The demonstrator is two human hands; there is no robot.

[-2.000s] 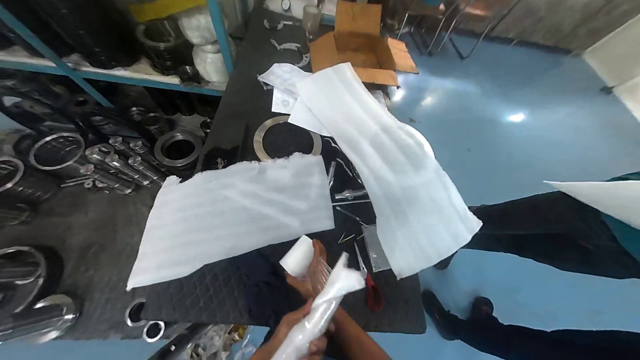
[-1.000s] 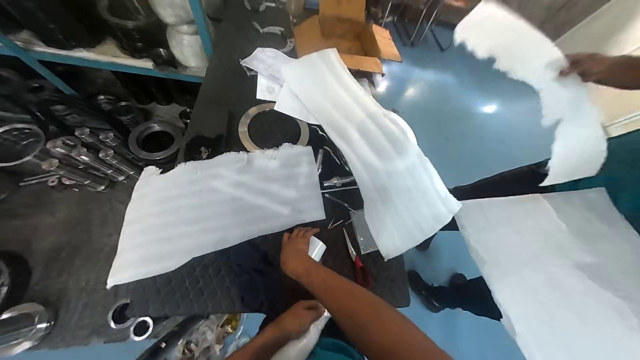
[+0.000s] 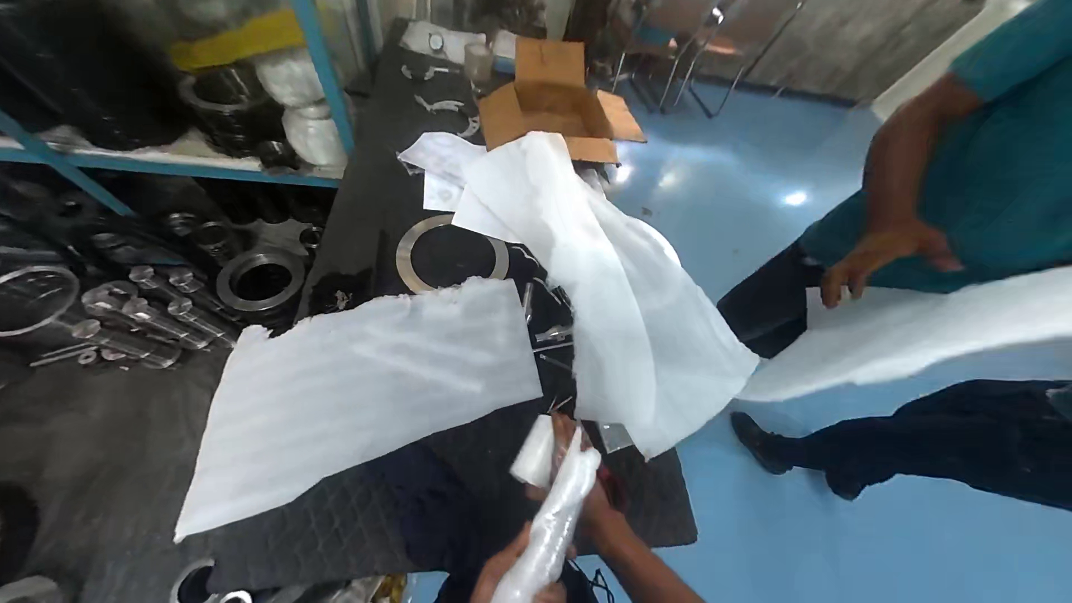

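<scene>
My left hand (image 3: 521, 563) grips a long bundle wrapped in white foam and clear film (image 3: 554, 519), low in the view. Close to the bundle's upper end, my right hand (image 3: 578, 469) is on a small white roll (image 3: 534, 452); the bundle partly hides its fingers. A white foam sheet (image 3: 368, 385) lies flat on the dark quilted mat to the left. Another long foam sheet (image 3: 620, 318) drapes over the table's right side. Red-handled scissors (image 3: 613, 487) lie partly hidden beside my right wrist.
A metal ring (image 3: 404, 255), small tools (image 3: 553, 333) and an open cardboard box (image 3: 548, 105) are farther up the table. Metal parts (image 3: 159, 314) and a blue-framed rack (image 3: 209, 169) stand left. At right, a co-worker (image 3: 988, 167) holds or stands by more white sheet (image 3: 921, 335).
My hands have come back together at the bundle and roll. The co-worker has come further into view, and the torn foam piece held up a second ago is no longer raised there.
</scene>
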